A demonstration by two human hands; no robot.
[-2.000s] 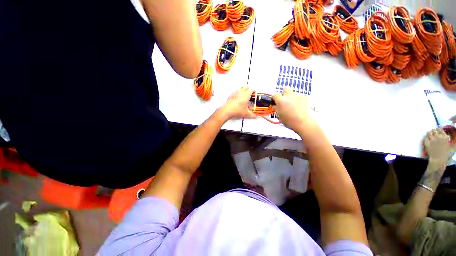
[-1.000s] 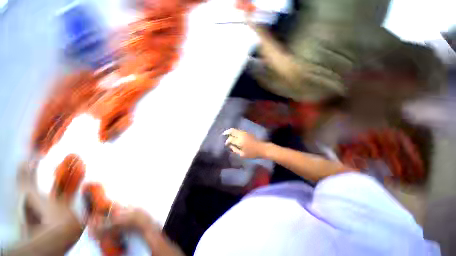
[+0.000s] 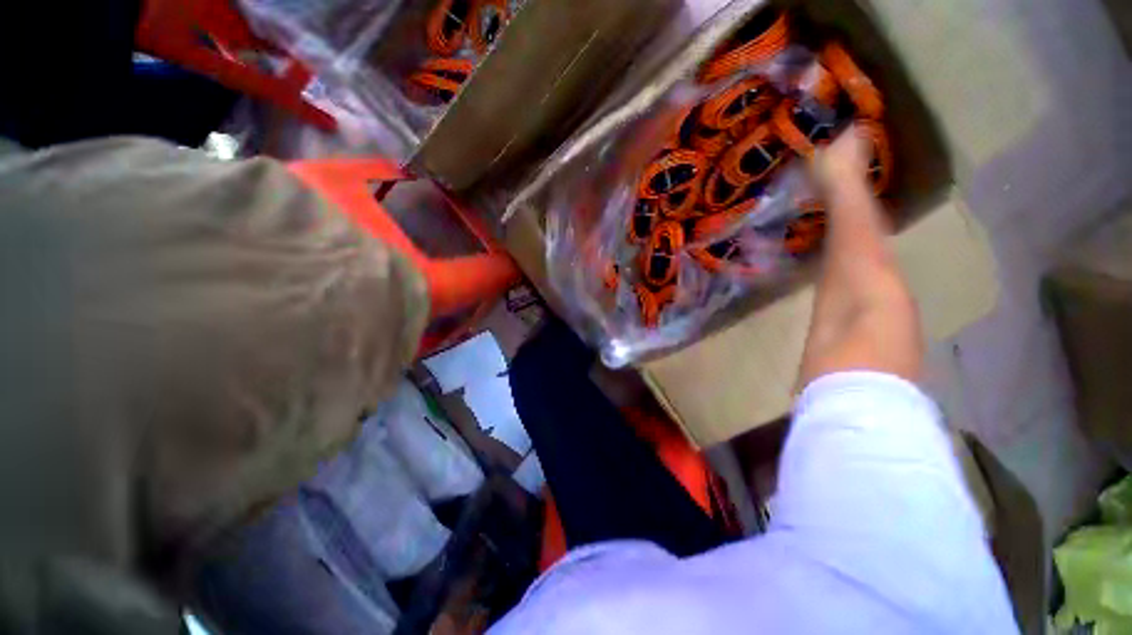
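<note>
An open brown carton (image 3: pixel 726 378) with a clear plastic liner (image 3: pixel 577 279) holds many bright orange coiled cables (image 3: pixel 670 180) with black parts in their middles. My right hand (image 3: pixel 847 161) reaches into the carton at its right side, over the coils. It is blurred, and its fingertips are among the coils, so I cannot tell whether it grips one. My left hand is out of the picture.
A second carton (image 3: pixel 534 93) with orange coils stands at the upper left. An orange stool (image 3: pixel 472 285) is left of the near carton. A person's brown-clad body (image 3: pixel 211 335) fills the left. White scraps (image 3: pixel 478 372) lie below. Yellow-green material (image 3: pixel 1099 571) is at the lower right.
The view has turned from the white table to the cartons. My right hand, empty over the floor a second ago, is now in the carton. My left hand has left the picture.
</note>
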